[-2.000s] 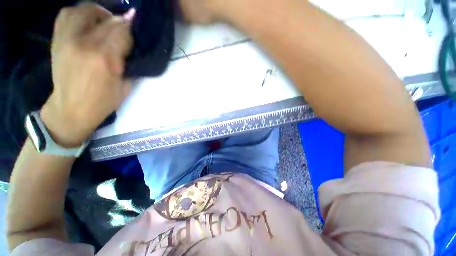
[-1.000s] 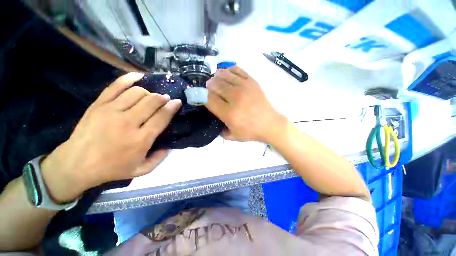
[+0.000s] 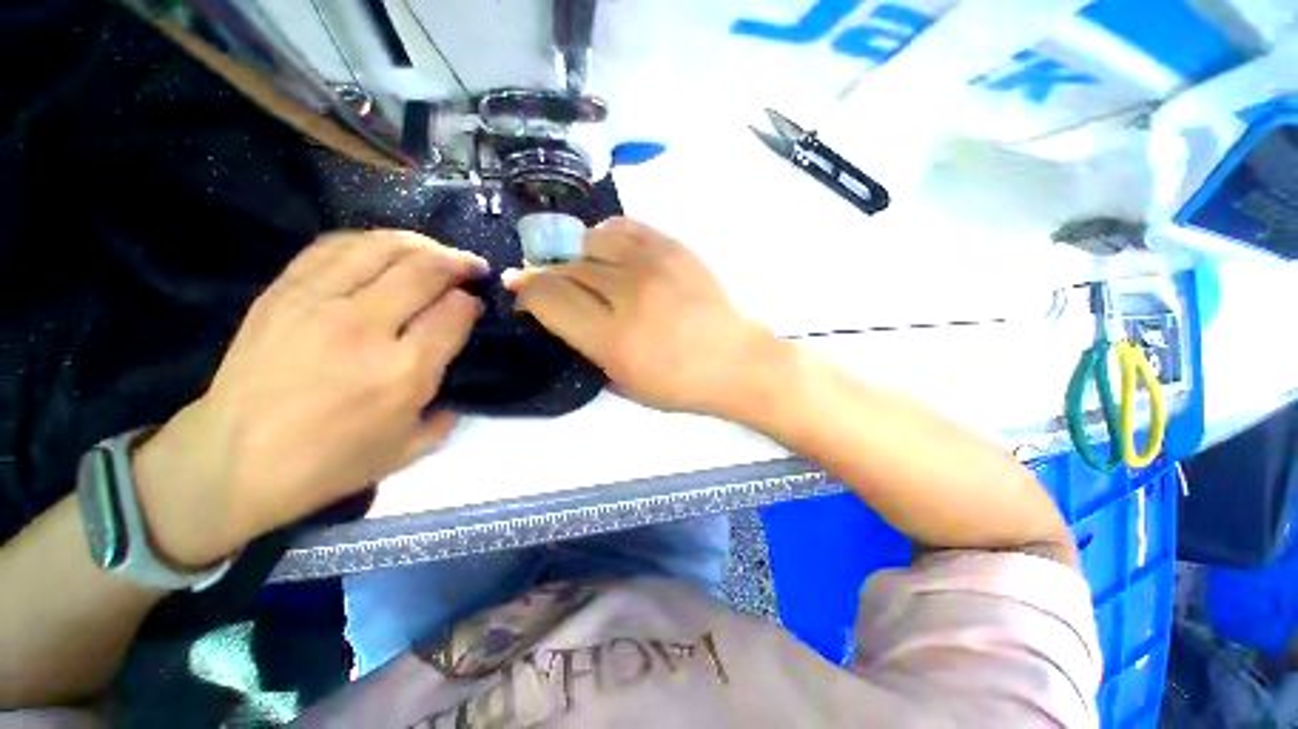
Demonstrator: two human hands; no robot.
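The black garment (image 3: 128, 271) with fine pale flecks covers the left side, and a folded part of it lies under the head of the white sewing machine (image 3: 669, 71). My left hand (image 3: 349, 356) lies on the cloth with its fingertips closed on a fold left of the pale knob (image 3: 551, 238). My right hand (image 3: 641, 313) pinches the same fold just below the knob. The fingertips of both hands nearly touch. The metal tension discs (image 3: 541, 168) sit above the knob. The needle tip is not clearly visible.
Black thread snips (image 3: 823, 163) lie on the machine bed. Scissors with green and yellow handles (image 3: 1117, 406) hang at the right table edge. A ruler tape (image 3: 570, 530) runs along the front edge. Blue crates (image 3: 1110, 570) stand below right. A dark control panel (image 3: 1260, 185) is upper right.
The view has turned from the table front to the machine. Since one second ago, my right fingertips have moved left and down below the knob, closer to my left fingertips.
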